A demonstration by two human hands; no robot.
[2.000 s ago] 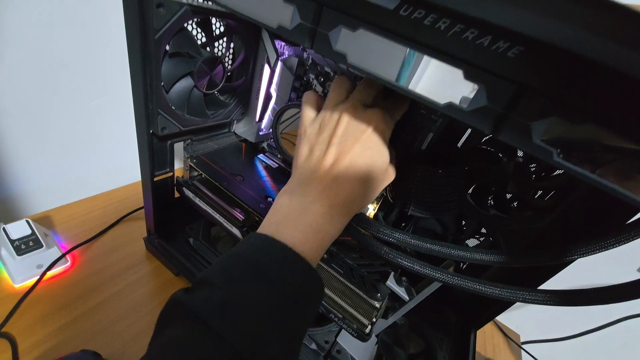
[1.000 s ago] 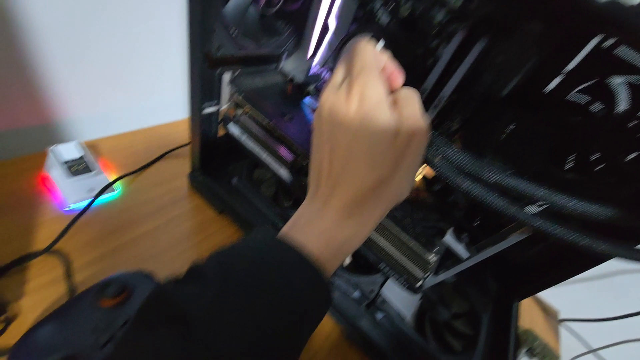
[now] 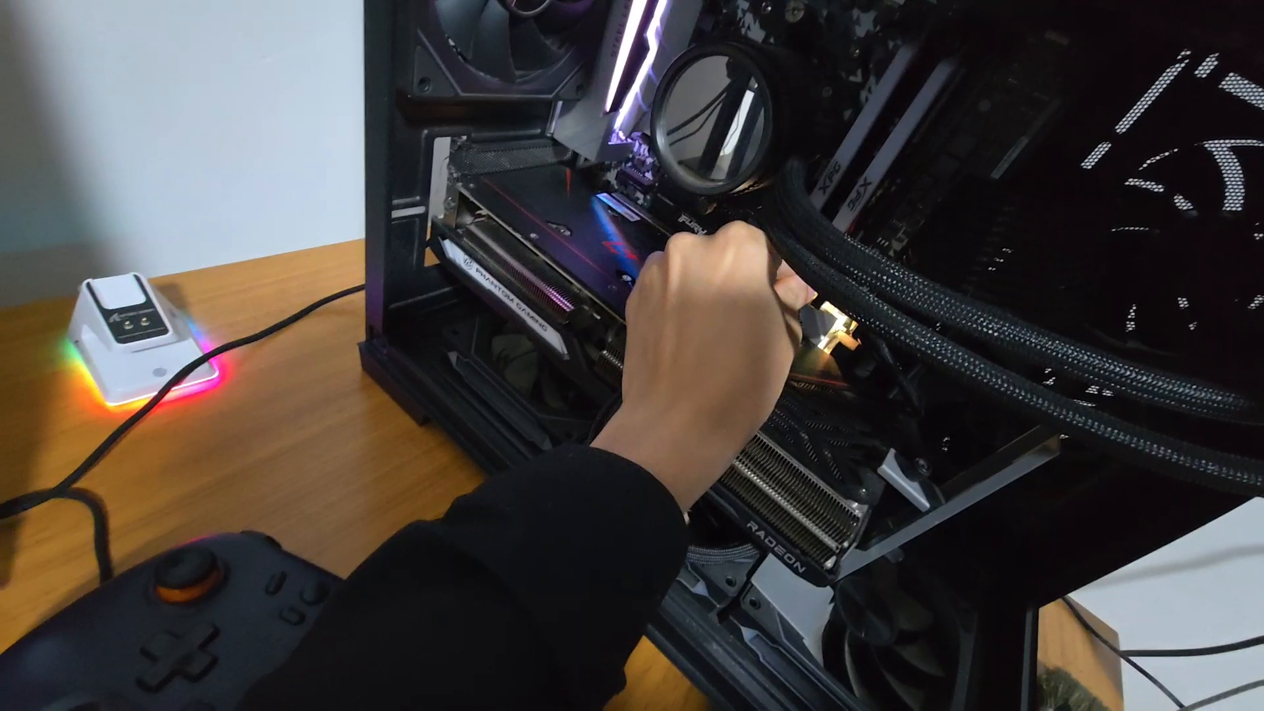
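Note:
My left hand (image 3: 706, 336), in a black sleeve, reaches into a desktop PC case from the lower left. It is over the graphics card (image 3: 553, 212), its fingers curled and its back toward me. The fingertips are mostly hidden; a small dark piece (image 3: 815, 324) shows beside them, next to a gold-lit part (image 3: 839, 328). Whether the hand grips that piece I cannot tell. Above the hand is a round cooler pump head (image 3: 713, 118) with a mirror-like face. Two braided tubes (image 3: 948, 346) curve down to the right. My right hand is not in view.
Memory sticks (image 3: 864, 148) stand right of the pump head, and a case fan (image 3: 504, 44) is at the upper left. A metal bar (image 3: 963, 494) slants below the tubes. On the wooden desk are a game controller (image 3: 178, 632), a glowing white dock (image 3: 143, 341) and a black cable (image 3: 247, 338).
My left hand has moved down from the pump head area to the graphics card. The round pump head, partly covered before, is now uncovered. The view has shifted and come closer.

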